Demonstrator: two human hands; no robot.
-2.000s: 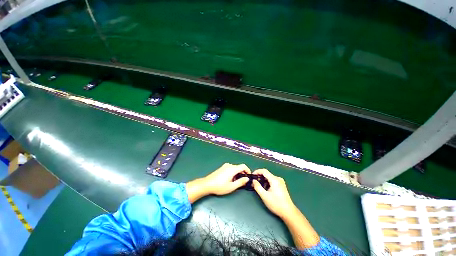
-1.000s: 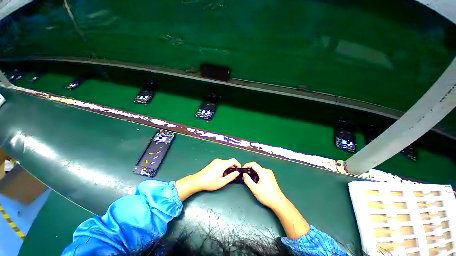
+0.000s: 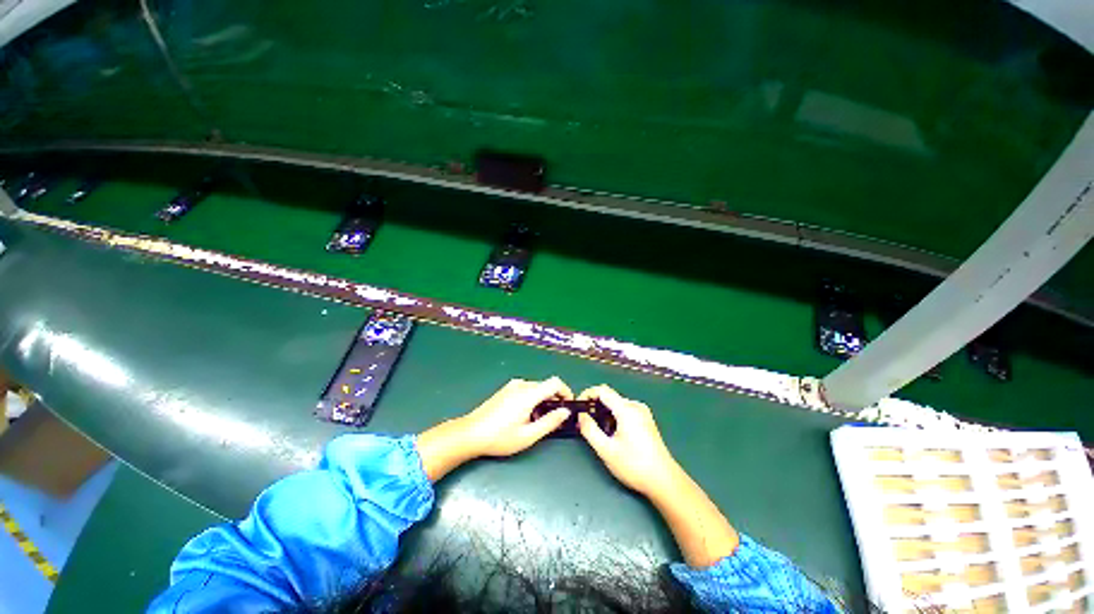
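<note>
A small black cover [image 3: 573, 416] is held between the fingertips of both hands, above the green bench top. My left hand [image 3: 523, 416] grips its left end and my right hand [image 3: 623, 437] grips its right end, thumbs on the near side. The fingers hide much of the piece. A phone body [image 3: 365, 371] lies on the bench to the left of my hands, its shiny circuitry end towards the belt.
A white parts tray [image 3: 849, 480] with tan pockets lies at right. Beyond the worn edge rail [image 3: 528, 330], the green conveyor [image 3: 672, 306] carries several spaced phones. A slanting white post [image 3: 960, 309] stands at right. A dark block [image 3: 510, 170] sits on the far side.
The view has shifted, so bench, tray and hands sit differently in the picture. Both hands keep hold of the black piece. The phones on the belt show slightly changed positions relative to the rail.
</note>
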